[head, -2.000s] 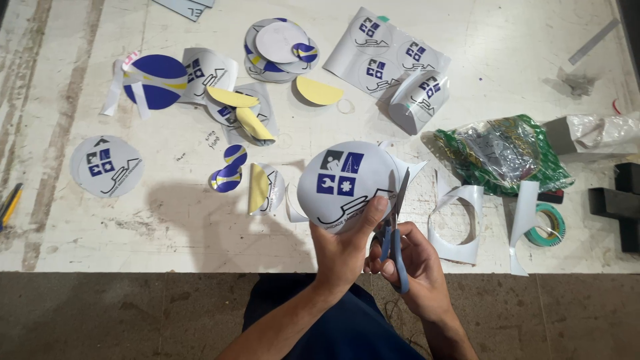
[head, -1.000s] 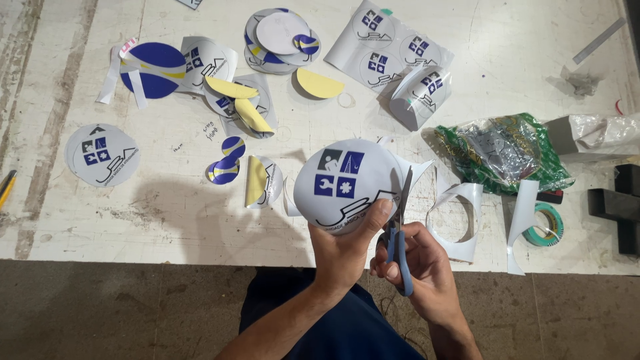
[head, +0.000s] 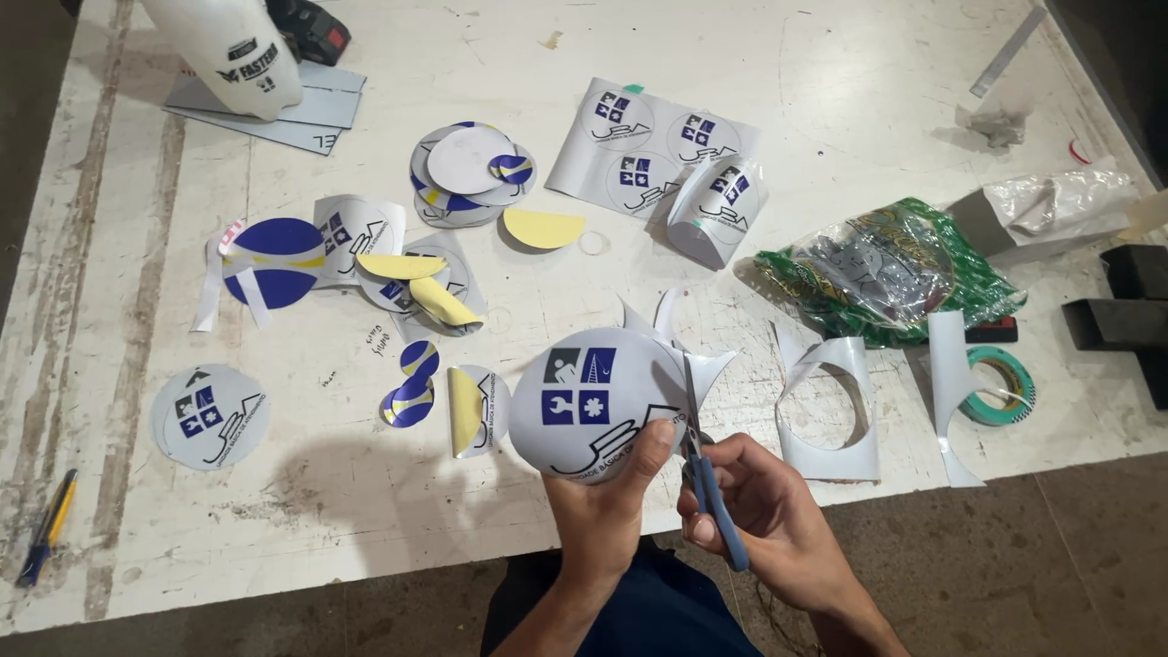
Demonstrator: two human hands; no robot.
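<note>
My left hand (head: 602, 511) grips the lower edge of a round printed sticker sheet (head: 557, 447), its thumb on top near the right side. In my right hand (head: 766, 511) is a pair of scissors with blue handles (head: 716, 511); the blades point up along the sticker's right edge. A curved offcut (head: 707, 374) of the sheet sticks out to the right of the blades. The lower fingers of my left hand are hidden behind the sheet.
Round stickers (head: 474, 160) lie stacked beyond the hands, near an uncut printed sheet (head: 607, 164). To the right are a green plastic bag (head: 985, 283), a cut-out sheet (head: 830, 461) and green tape (head: 981, 415). A bottle (head: 228, 55) stands back left; a utility knife (head: 50, 525) lies front left.
The view has shifted, bringing the bottle into sight at the back left. Both hands keep their hold on the sticker sheet and the scissors.
</note>
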